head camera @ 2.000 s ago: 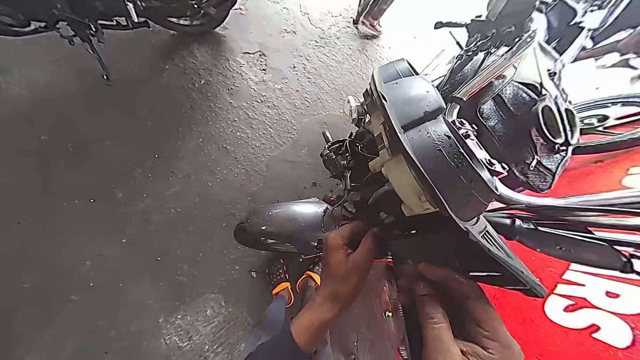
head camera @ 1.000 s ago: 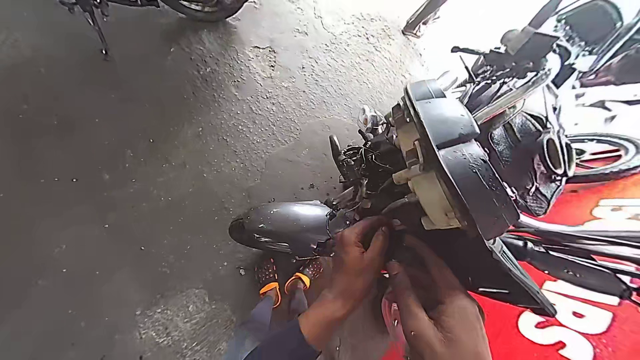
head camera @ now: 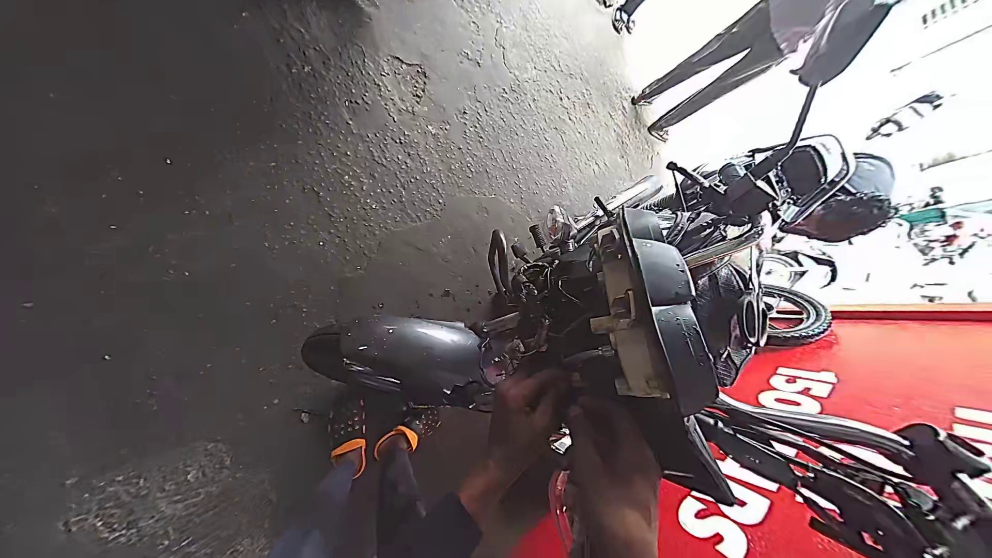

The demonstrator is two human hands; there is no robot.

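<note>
My left hand (head camera: 527,418) and my right hand (head camera: 612,465) meet at the front of a motorcycle, with their fingertips close together among dark parts. The fingers of both are bent, and whatever lies between them is hidden in shadow. Just above my right hand is the instrument cluster (head camera: 674,325), with a black housing and a pale plastic back (head camera: 639,333). Wires (head camera: 546,283) and black fittings show beyond my fingers. To the left is the grey front fender (head camera: 415,353) over the tyre. A clear indicator lamp (head camera: 558,225) sits above the wires.
My feet, in dark clogs with orange straps (head camera: 349,447), are on the concrete floor beside the fender. Parked motorcycles (head camera: 806,178) stand close behind the cluster. A red surface with white lettering (head camera: 891,356) lies at right. A person in dark trousers (head camera: 721,70) stands at the top.
Both hands have stayed by the cluster, and the fingertips have come closer together than two seconds ago. The view has shifted, bringing a person's legs in at the top.
</note>
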